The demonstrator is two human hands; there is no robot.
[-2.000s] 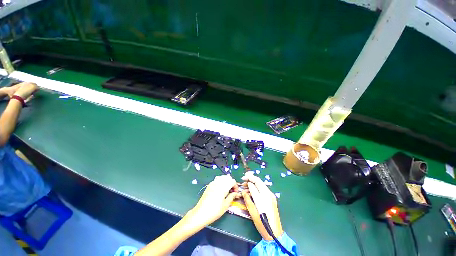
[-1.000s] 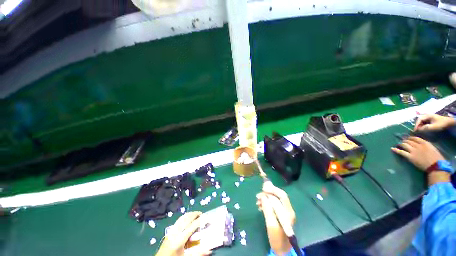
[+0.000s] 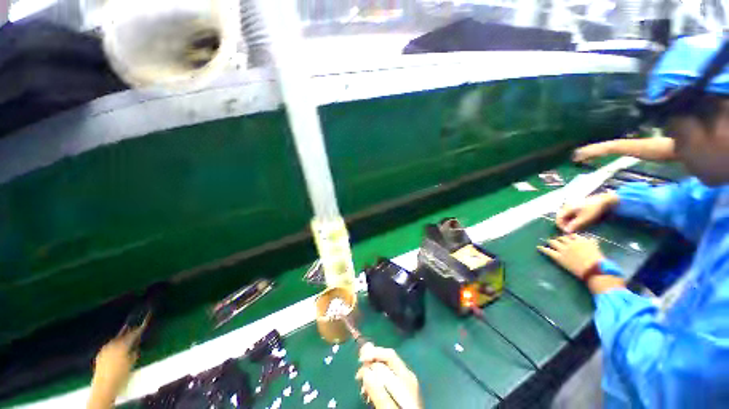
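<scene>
My right hand (image 3: 389,379) holds the soldering iron (image 3: 371,351), low in the centre. The iron's tip is in the whitish filling of the brown tip-cleaning cup (image 3: 336,317), at the foot of the taped post. My left hand (image 3: 117,363) is at the far left, over the belt. Its fingertips are at a small shiny phone unit (image 3: 139,319) by the right end of the black tray (image 3: 56,351); the view is too blurred to show the grip. Another phone unit (image 3: 241,300) lies on the belt, left of the post.
A pile of black modules (image 3: 209,386) and small white pieces (image 3: 307,390) are at the bottom. Right of the cup stand a black fan (image 3: 396,293) and the soldering station (image 3: 461,268) with cords. A person in blue (image 3: 667,319) works at the right, hands on the bench.
The view has swung right. My left hand has left the phone unit at the bench edge and reached over to the belt. The iron has gone to the cup. Another unit now shows on the belt.
</scene>
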